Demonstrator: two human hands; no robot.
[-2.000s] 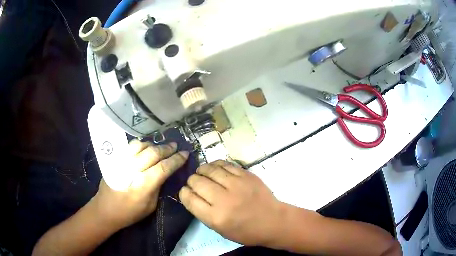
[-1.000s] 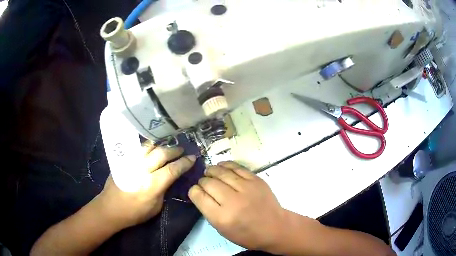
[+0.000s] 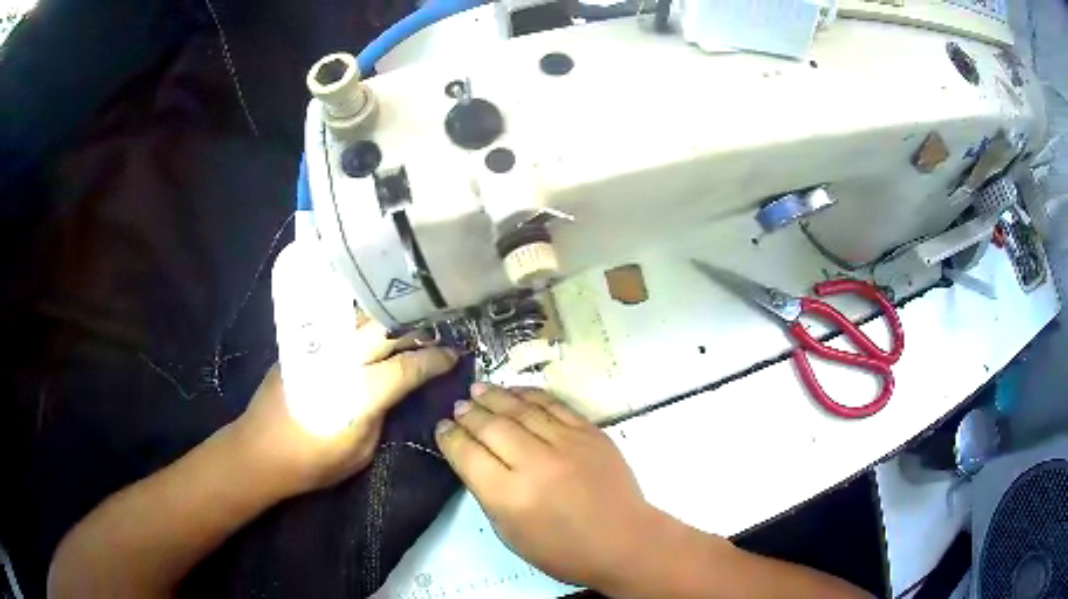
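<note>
A dark garment lies left of and below the sewing machine head, with pale stitch lines running down it. Its edge lies under the presser foot area. My left hand presses on the cloth beside the foot, partly hidden by the white oval attachment. My right hand lies on the cloth edge just below the foot, its fingertips bent on the cloth. Whether the fingers pinch the cloth is hard to see. A short pale thread lies on the garment between the hands.
Red-handled scissors lie on the white table, right of the needle area, points toward the machine. A blue hose runs behind the head. More dark cloth fills the left. A round dark grille is at the lower right.
The camera view has shifted, so the machine appears further right and lower. The hands remain at the foot; my right fingers look straighter and flatter on the cloth.
</note>
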